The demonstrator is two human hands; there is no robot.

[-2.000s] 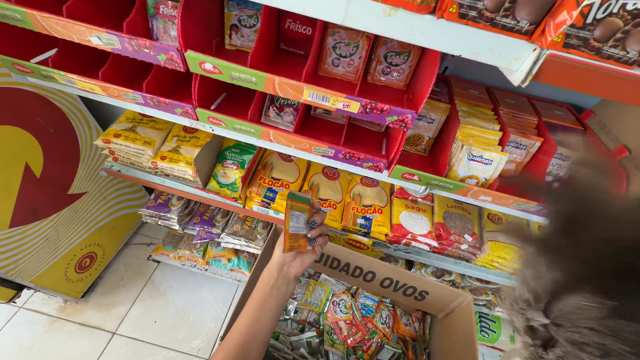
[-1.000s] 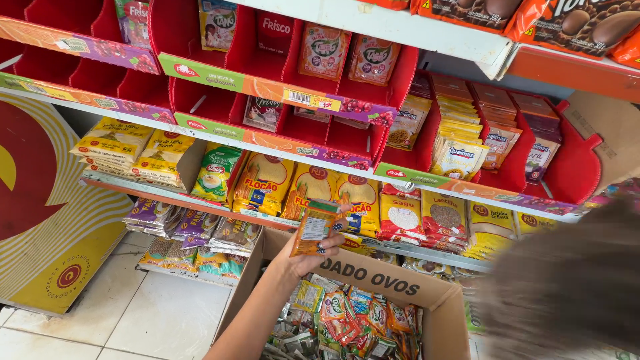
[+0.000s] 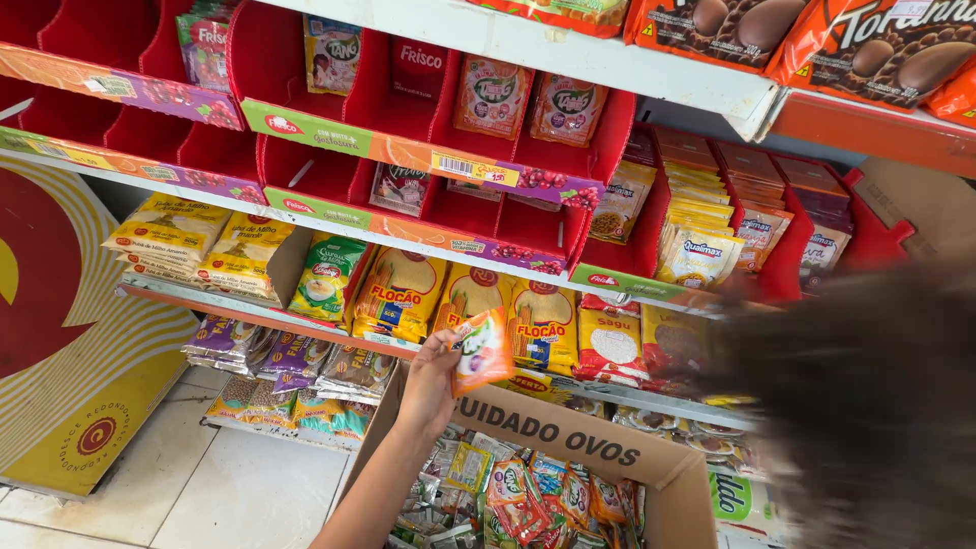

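Note:
My left hand (image 3: 431,381) reaches up from the bottom centre and pinches an orange and white drink-powder sachet (image 3: 483,352) between thumb and fingers. The sachet is tilted, in front of the yellow Flocão bags (image 3: 540,326) on the shelf. Below my hand stands an open cardboard box (image 3: 568,435) that holds a heap of mixed sachets (image 3: 526,496). Above are red display trays (image 3: 305,171) with dividers, where two Tang sachets (image 3: 494,97) stand in neighbouring slots. My right hand is not in view.
Qualimax packets (image 3: 698,255) fill trays at the right. Bags of corn flour (image 3: 242,252) lie on the shelf at left, above a tiled floor (image 3: 244,476). Dark blurred hair (image 3: 877,404) covers the lower right. A yellow and red panel (image 3: 69,320) stands at the far left.
The sachet in my left hand has turned: one second ago it showed a printed panel, and now its orange and white front with the logo faces me.

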